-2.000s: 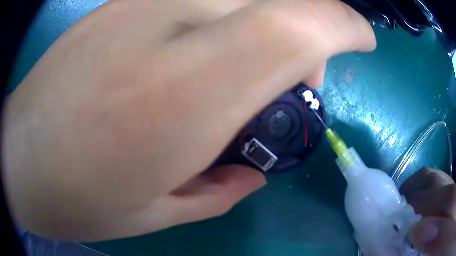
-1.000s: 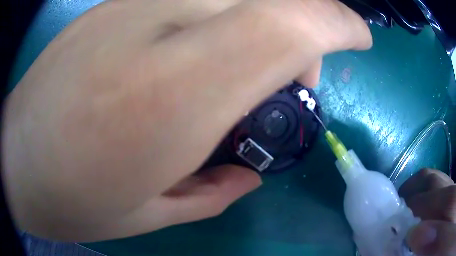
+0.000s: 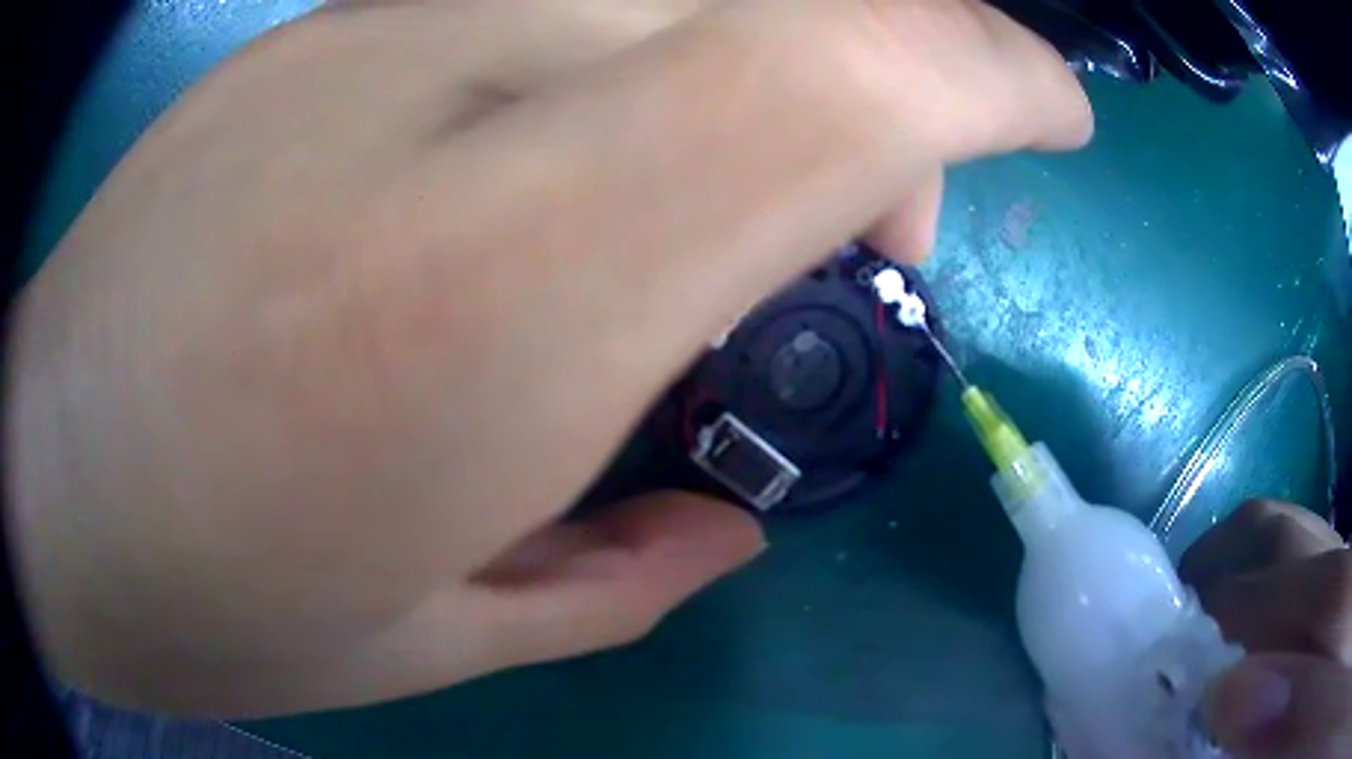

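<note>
My left hand (image 3: 371,341) fills the left and middle of the view and holds the round black speaker unit (image 3: 808,371) between thumb and fingers, covering its left part. White glue (image 3: 897,297) sits in small blobs at the unit's upper right rim. A white-edged socket (image 3: 744,461) is at its lower left, with thin red wires on the face. My right hand (image 3: 1283,623), cut off by the right edge, holds the translucent white glue syringe (image 3: 1105,593). Its needle with the yellow-green hub (image 3: 995,426) points at the glue; the tip is at the lower blob.
The glossy green bench (image 3: 830,638) lies under the hands. A clear air hose (image 3: 1238,430) loops at the right, beside the syringe. Shiny black tray plastic (image 3: 1201,52) is at the upper right. A bit of blue-grey fabric shows at the lower left corner.
My left hand and the speaker unit have shifted slightly left. The syringe has moved very slightly left with them, its needle tip staying by the glue blobs.
</note>
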